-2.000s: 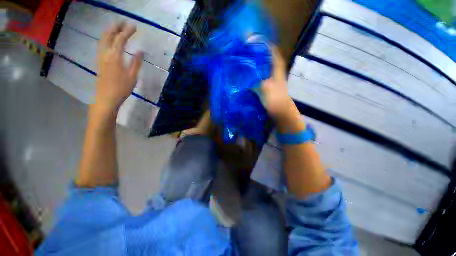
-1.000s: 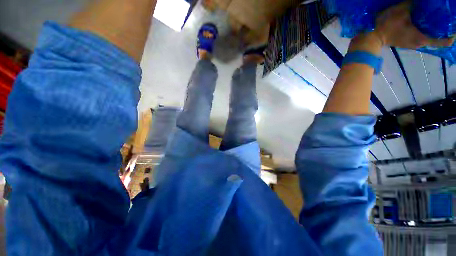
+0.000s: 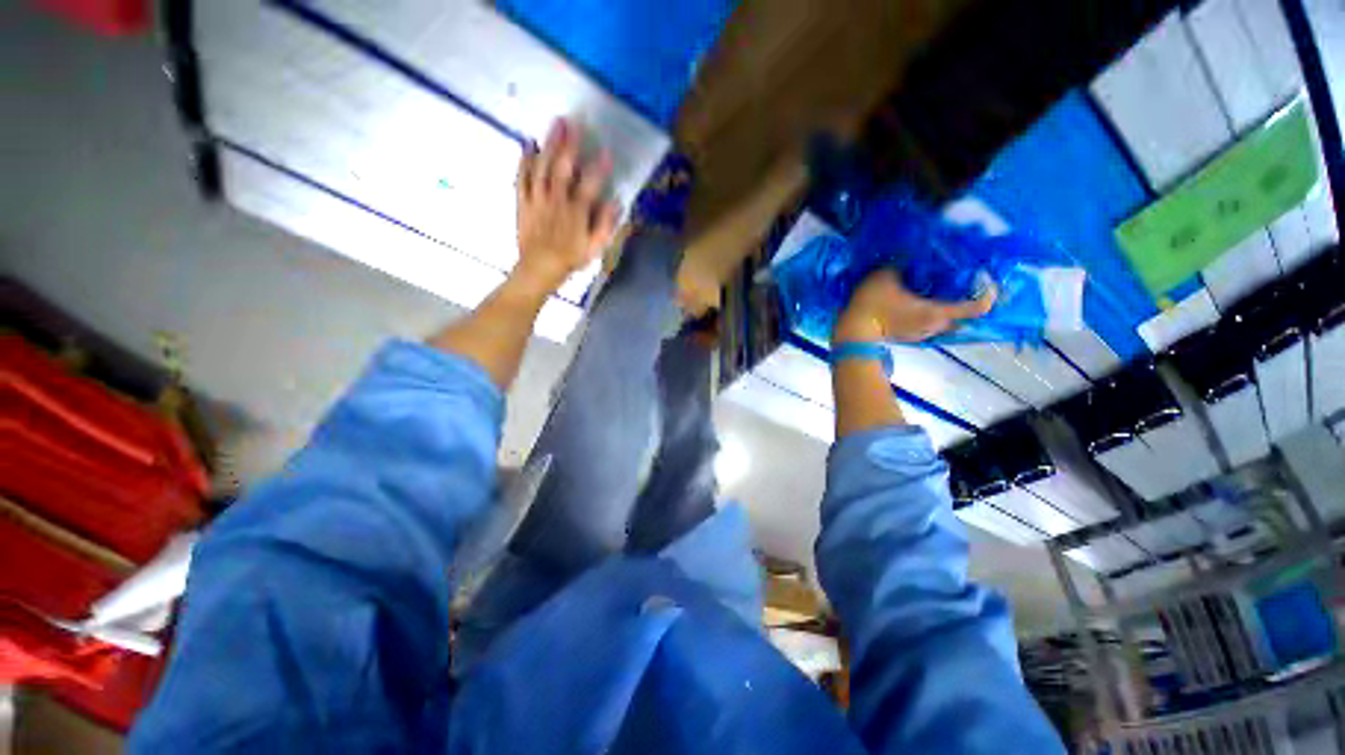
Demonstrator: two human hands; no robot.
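Note:
My right hand holds a crumpled ball of shiny blue protective film over the right stack of cases. A white piece shows at the film's edge. My left hand rests open with fingers spread on the light-grey metal cases at the left, near their end. Flat blue film lies beyond the left cases. More flat blue film lies on the right stack, beside a bright green card.
Brown cardboard fills the gap between the stacks, ahead of my legs. Red stacked material stands at the left. A wire rack stands at the lower right. Black case fronts with silver handles line the right stack's edge.
The view has swung, so both stacks show again. My left hand has come onto the left cases. My right hand still holds the film ball, now over the right stack.

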